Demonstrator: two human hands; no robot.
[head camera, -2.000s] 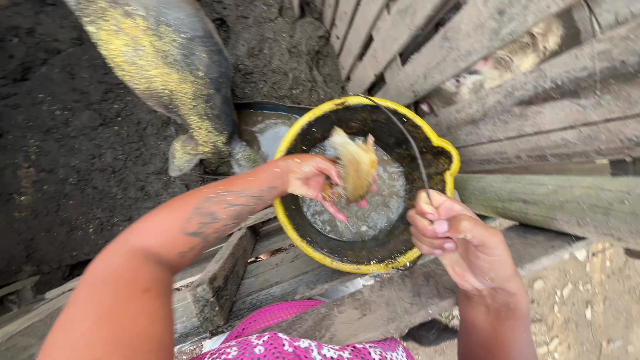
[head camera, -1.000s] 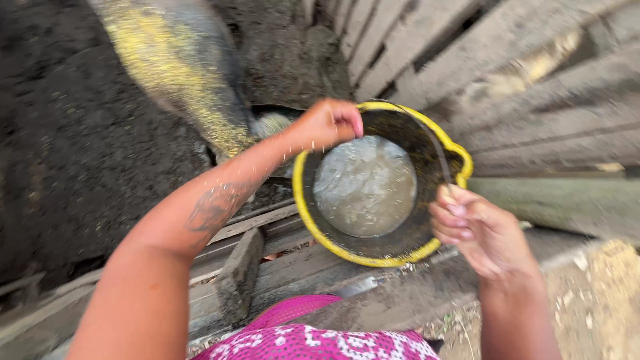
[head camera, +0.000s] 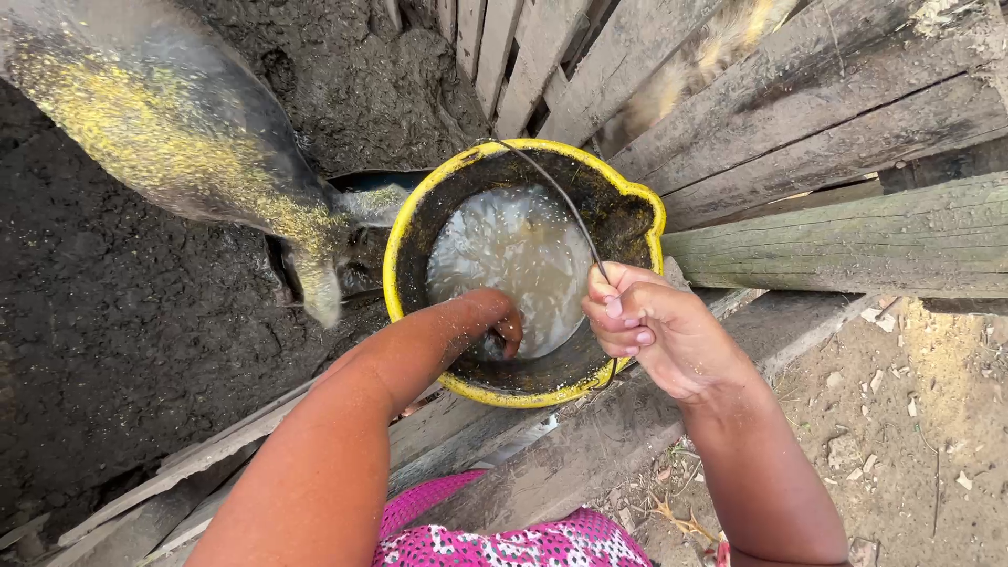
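A black bucket with a yellow rim (head camera: 407, 228) and a pouring lip stands in the middle. Cloudy water (head camera: 524, 252) with pale flecks floating in it fills its lower part. My left hand (head camera: 492, 319) reaches down into the bucket, its fingertips at or under the water near the side closest to me; what they touch is hidden. My right hand (head camera: 650, 323) is closed around the thin wire handle (head camera: 563, 193) at the bucket's right side. Just left of the bucket, a pig (head camera: 181, 142) with yellow meal scattered over its back has its head low beside a partly hidden dark container (head camera: 382, 179).
A plank fence (head camera: 803, 118) runs along the upper right, with a furry animal (head camera: 689, 67) partly visible behind it. A round wooden rail (head camera: 835, 236) extends right from the bucket. Weathered boards (head camera: 567, 457) lie below it. Dark mud (head camera: 142, 315) covers the pen floor.
Two seconds ago my left hand was above the water with a yellowish clump by its fingers. It then moved to the upper left rim and is now down inside the bucket. My right hand stays on the handle.
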